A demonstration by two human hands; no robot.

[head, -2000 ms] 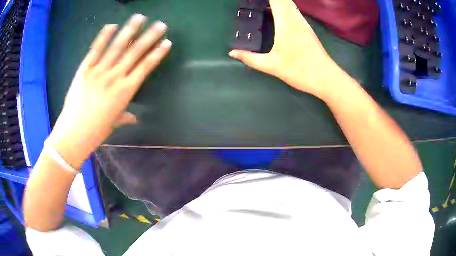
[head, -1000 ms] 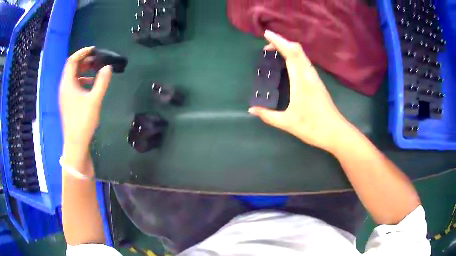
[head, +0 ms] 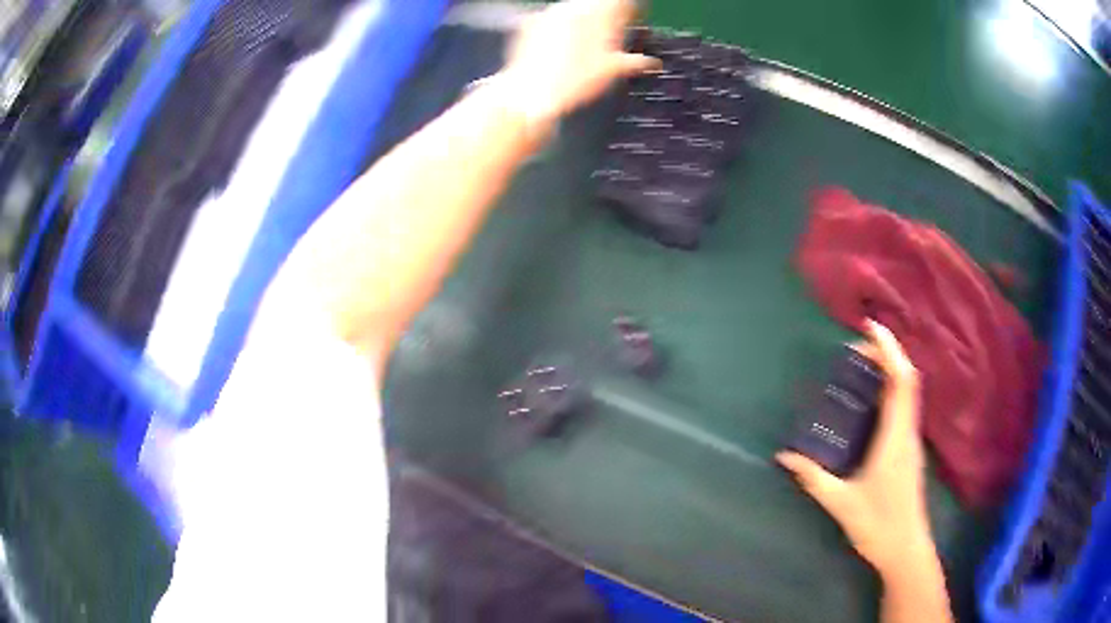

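Black power adapters with shiny pins lie on the dark green mat. My right hand (head: 883, 475) grips a short row of adapters (head: 838, 408) between thumb and fingers, at the mat's right side. My left hand (head: 573, 55) reaches to the far side, at the upper left corner of a large block of adapters (head: 676, 140); the picture is blurred and I cannot tell whether it holds anything. A small group of adapters (head: 542, 399) and a single adapter (head: 635, 347) lie apart nearer to me.
A crumpled maroon cloth (head: 932, 329) lies beside my right hand. A blue bin (head: 1054, 414) with black adapters is at the right edge. A large blue bin (head: 299, 195) with black rows and a white sheet is at the left. A pale strip (head: 902, 128) edges the mat's far side.
The view has turned and blurred. My left hand has moved from the mat's left side to the far block of adapters. My right hand still grips its row.
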